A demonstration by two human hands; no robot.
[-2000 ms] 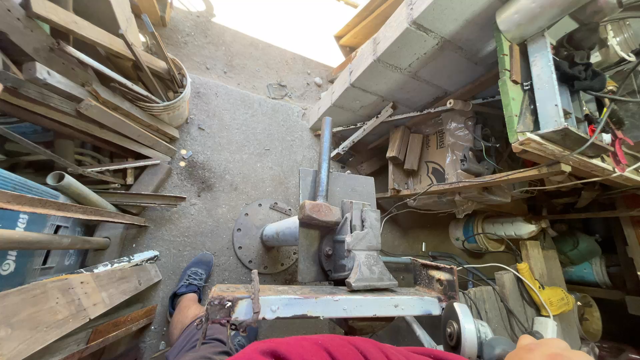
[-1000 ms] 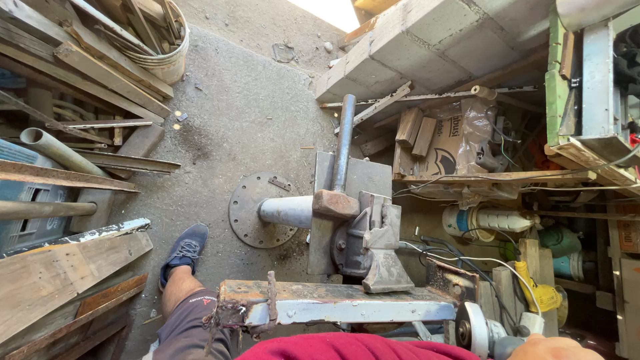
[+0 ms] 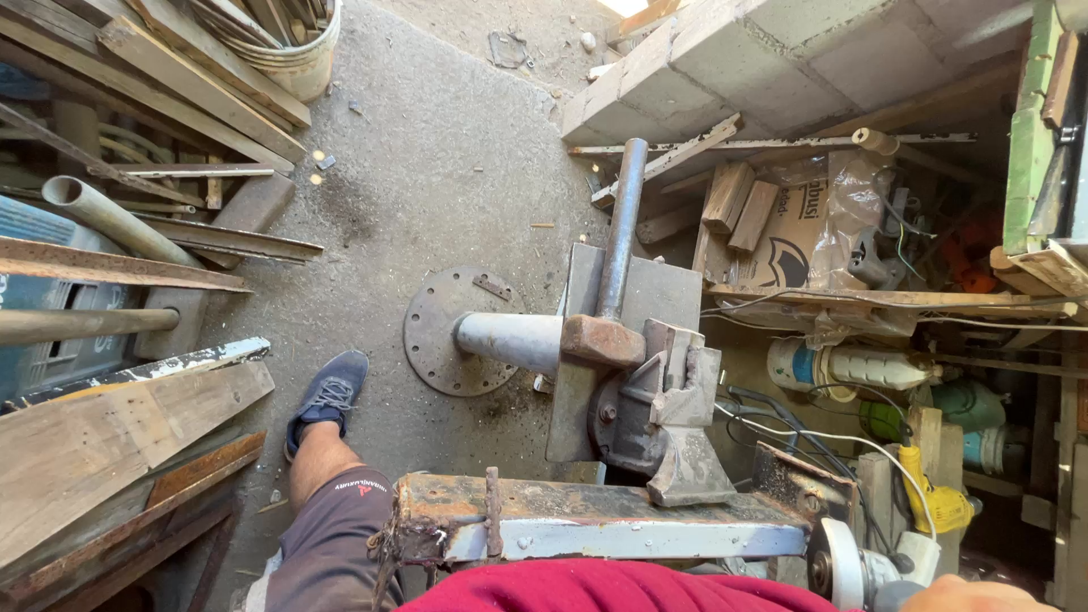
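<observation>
Only a part of my right hand [image 3: 965, 595] shows, at the bottom right edge, beside an angle grinder [image 3: 841, 565]; its fingers are cut off, so its grip cannot be told. My left hand is out of view. In front of me a bench vise [image 3: 654, 425] sits on a plate on a metal post [image 3: 510, 340] with a round drilled base [image 3: 433, 340]. A hammer head [image 3: 603, 340] rests at the vise, its metal pipe handle [image 3: 625, 229] pointing away. Nearest my body lies a rusty steel beam [image 3: 629, 501] with a pale painted face.
Wood boards [image 3: 127, 450], metal pipes [image 3: 119, 217] and a bucket of scraps [image 3: 297, 64] crowd the left side. A concrete block wall [image 3: 739, 64] and a shelf with a cardboard box [image 3: 786, 229] stand on the right, above a yellow power tool [image 3: 931, 501] and cables.
The view has shifted somewhat to the right. Less of my right hand shows at the bottom edge than two seconds ago. The vise, hammer and beam appear unmoved.
</observation>
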